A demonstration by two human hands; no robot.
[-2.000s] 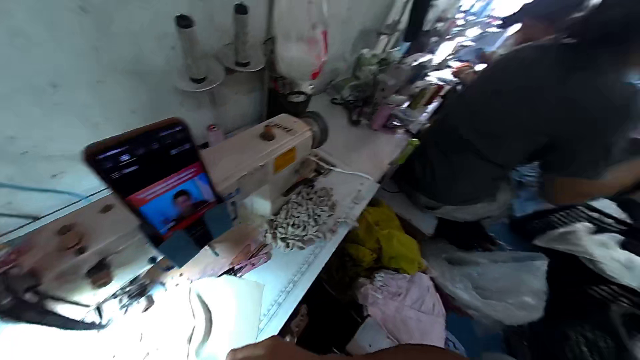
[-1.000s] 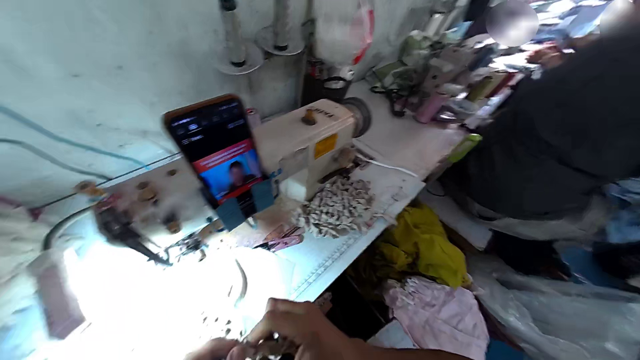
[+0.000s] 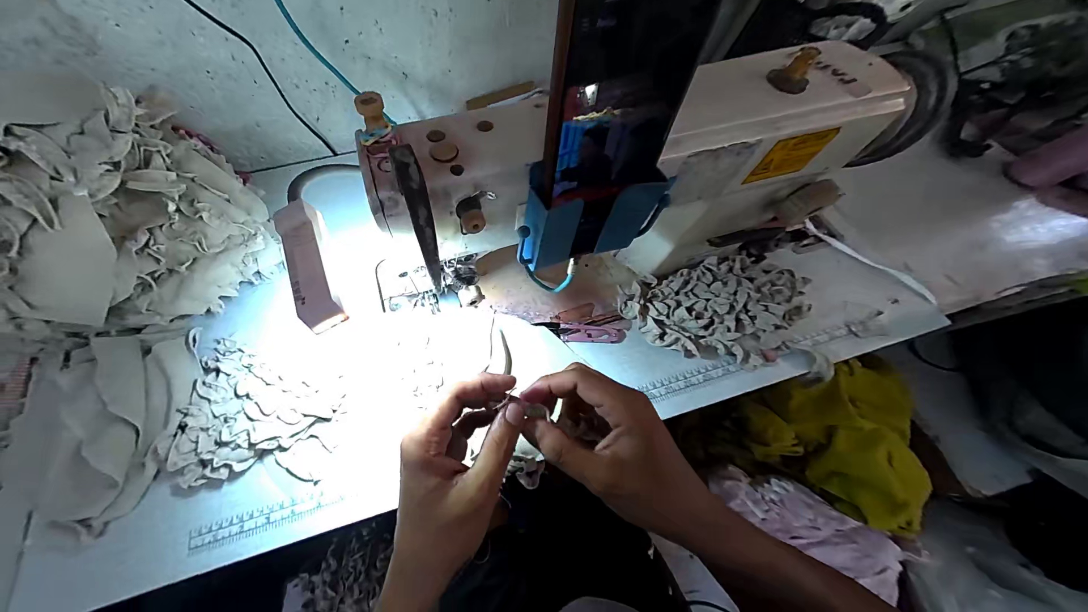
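Observation:
My left hand (image 3: 459, 459) and my right hand (image 3: 608, 433) meet at the front edge of the sewing table. Between their fingertips they pinch a small piece of light fabric (image 3: 534, 410), partly hidden by the fingers. Behind them stands an industrial sewing machine (image 3: 722, 153), its needle area brightly lit by a lamp (image 3: 310, 268). Pink-handled thread snips (image 3: 595, 331) lie on the machine bed. A pile of small fabric pieces (image 3: 722, 306) sits right of the hands, and another pile (image 3: 255, 408) lies to the left.
A phone (image 3: 625, 93) in a blue holder (image 3: 586, 217) stands before the machine. A large heap of light fabric (image 3: 127, 212) fills the back left. Printed rulers (image 3: 263, 523) run along the table edge. Yellow cloth (image 3: 858, 442) and pink cloth (image 3: 807, 527) lie below right.
The view has swung left and down. Both hands now show fully, with fabric between their fingers; two seconds ago only part of a hand showed at the bottom edge.

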